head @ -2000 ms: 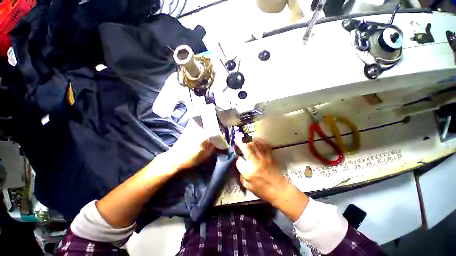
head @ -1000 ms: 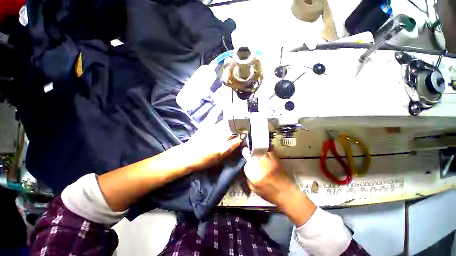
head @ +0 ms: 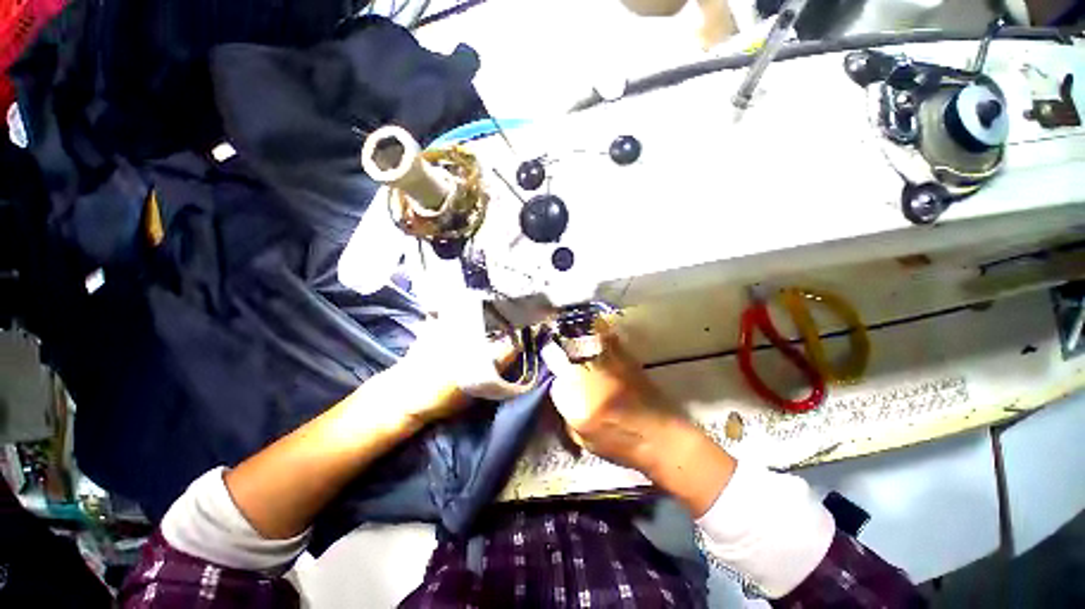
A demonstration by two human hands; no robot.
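The dark navy garment [head: 155,321] is heaped left of the needle. A smoother blue-grey part of it [head: 494,446] hangs from between my hands over the bed's front edge. My left hand [head: 446,369] is at the left of the needle area, fingertips on the cloth, partly hidden by the machine head. My right hand [head: 607,399] is just right of it, thumb and finger pinching the cloth edge by the presser foot [head: 535,345]. The needle tip is not clear. The white sewing machine arm [head: 738,190] runs to the right.
Snips with a red and a yellow loop [head: 779,357] lie on the machine bed [head: 880,399]. Black knobs [head: 544,218] and a tan spool post [head: 411,167] stand on the head. A black phone [head: 847,514] is at lower right, partly covered by my sleeve. A red basket [head: 30,42] is at upper left.
The view shifted and tilted, then came back near its first angle. Both hands stay by the needle. The blue-grey cloth hanging between them has changed its folds slightly.
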